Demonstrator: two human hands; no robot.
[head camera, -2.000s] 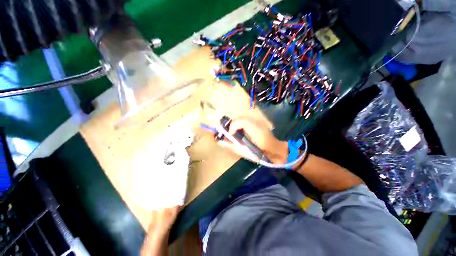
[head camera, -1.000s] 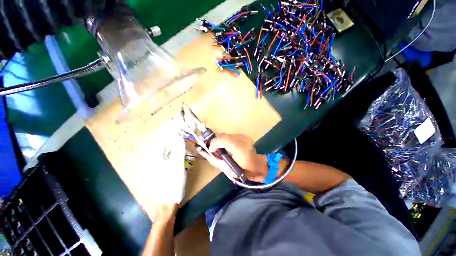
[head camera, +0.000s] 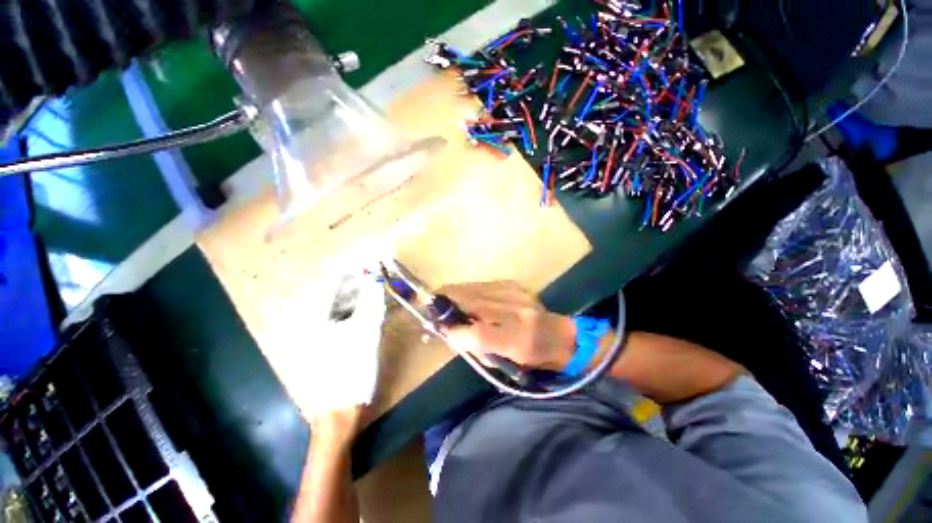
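Note:
My right hand (head camera: 503, 325), bare with a blue wrist strap (head camera: 587, 345), is closed around the dark handle of a soldering iron (head camera: 446, 310). Its metal tip points up and left to the fingertips of my left hand. My left hand (head camera: 337, 352) wears a white glove that glares against the board. A small greyish part (head camera: 348, 297) shows at the glove, and a bit of blue lead shows near the iron tip. How the fingers hold them is washed out. The tan work board (head camera: 511, 220) lies under both hands.
A clear fume hood (head camera: 325, 133) on a shiny metal arm (head camera: 133, 150) hangs over the board. A heap of red and blue leads (head camera: 623, 112) lies right, beside a yellowish pad (head camera: 716, 53). A black divided tray (head camera: 102, 429) stands left. A bag of leads (head camera: 843, 306) lies far right.
The iron first moved left to the gloved hand and is now held lower, its tip still at the glove. The view has shifted slightly, so the bench appears further right.

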